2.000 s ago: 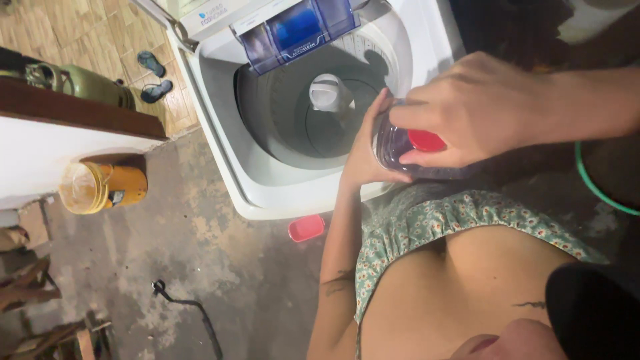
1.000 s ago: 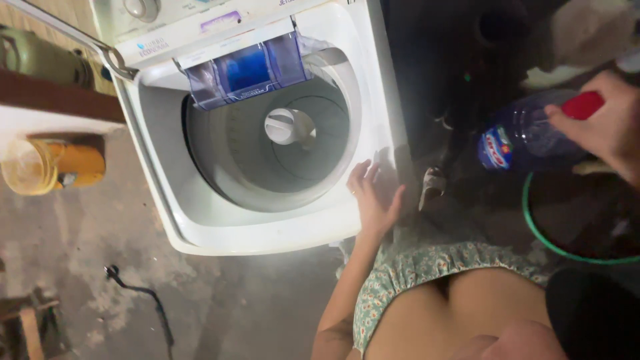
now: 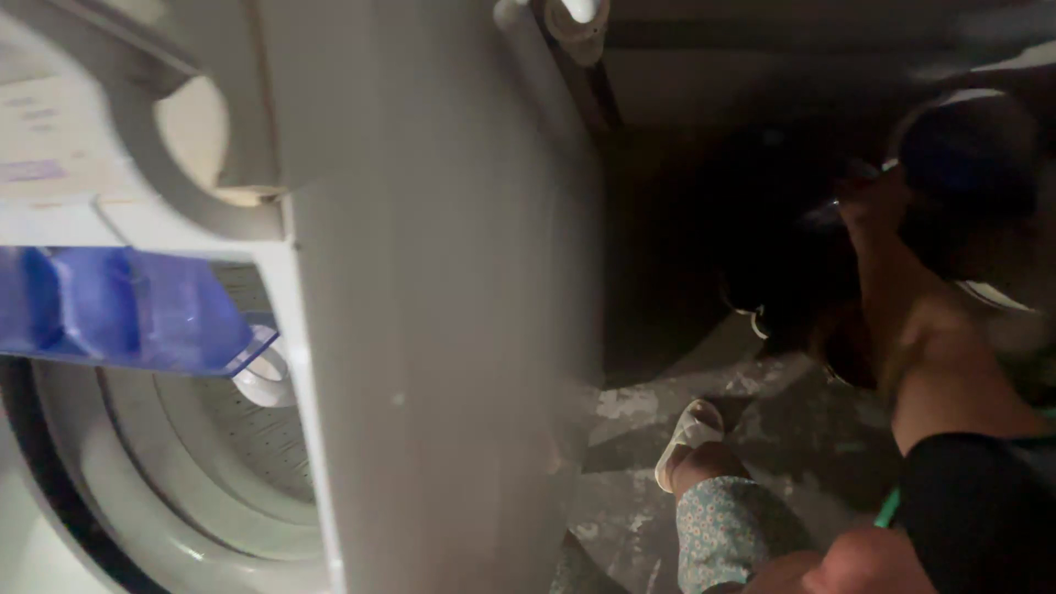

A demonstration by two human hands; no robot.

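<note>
My right hand (image 3: pixel 874 198) reaches into deep shadow at the right, beside a dark round container (image 3: pixel 965 153). Small glints show near its fingers, but whether it holds anything is too dark to tell. My left hand is out of view. At the left stands the top-loading washing machine (image 3: pixel 445 330), open at the top. Its blue plastic dispenser tray (image 3: pixel 140 309) hangs over the drum (image 3: pixel 181 495), and part of the white agitator (image 3: pixel 266 379) shows below it. The bottle with the red cap cannot be made out.
My foot in a light sandal (image 3: pixel 691 437) rests on the worn floor (image 3: pixel 627 487) beside the washer. A piece of green hose (image 3: pixel 888 507) shows at the lower right. Dark, unclear objects lie around my reaching arm, and a pale pipe-like part (image 3: pixel 577 33) is at the top.
My right hand, which held the red-capped bottle, has moved into the dark area beyond the washer's side. My left hand has left the washer's rim and the view. The view has shifted right and closer.
</note>
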